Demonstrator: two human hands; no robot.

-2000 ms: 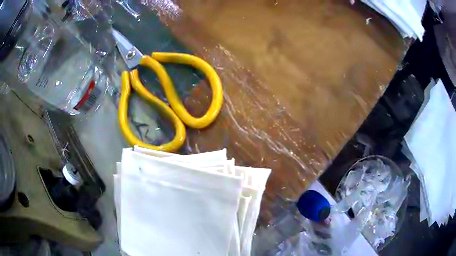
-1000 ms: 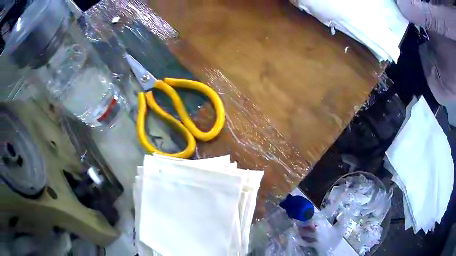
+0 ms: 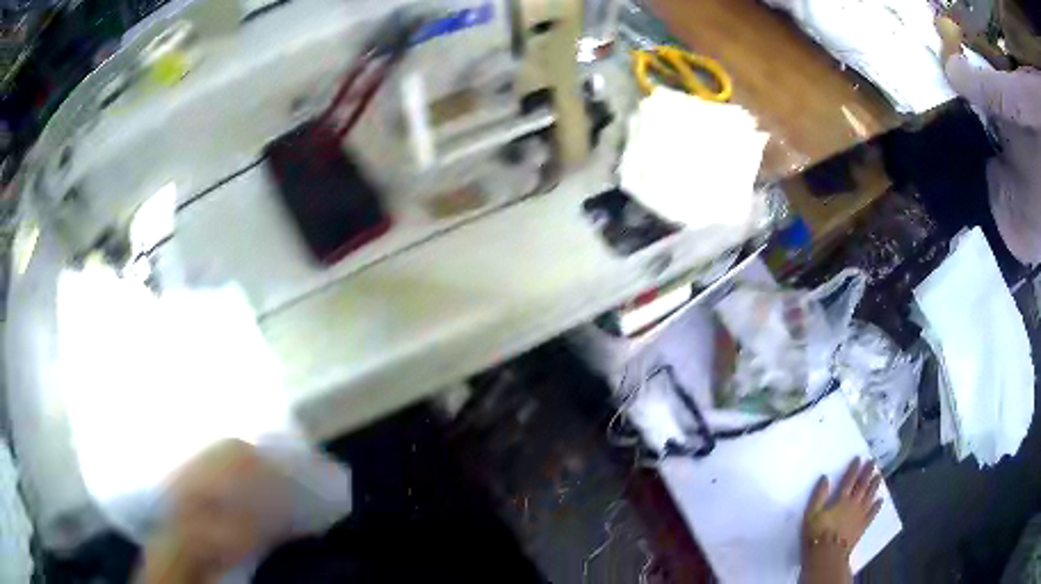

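White fabric [image 3: 171, 376] glares brightly on the left part of the pale sewing machine table [image 3: 457, 291]. My left hand [image 3: 228, 502] is blurred at its lower edge, at the bottom left; its fingers cannot be made out, nor whether it grips the cloth. My right hand [image 3: 845, 508] lies low right with fingers spread on a white board [image 3: 759, 485] and holds nothing. A stack of small white cut pieces [image 3: 691, 160] sits at the table's right end, touching or close to yellow-handled scissors [image 3: 685, 74].
A dark phone with reddish edges [image 3: 325, 194] lies on the table, with red-handled snips [image 3: 360, 91] beside it. The machine head [image 3: 554, 91] stands behind. Clear plastic bags [image 3: 788, 331] lie beyond the board. White layered pieces [image 3: 976, 342] are far right. Another person's sleeve [image 3: 1005, 97] shows upper right.
The view has swung left and widened. Scissors and small stack now appear smaller, toward the upper right. Both my hands, the phone and the glaring white fabric have come into view.
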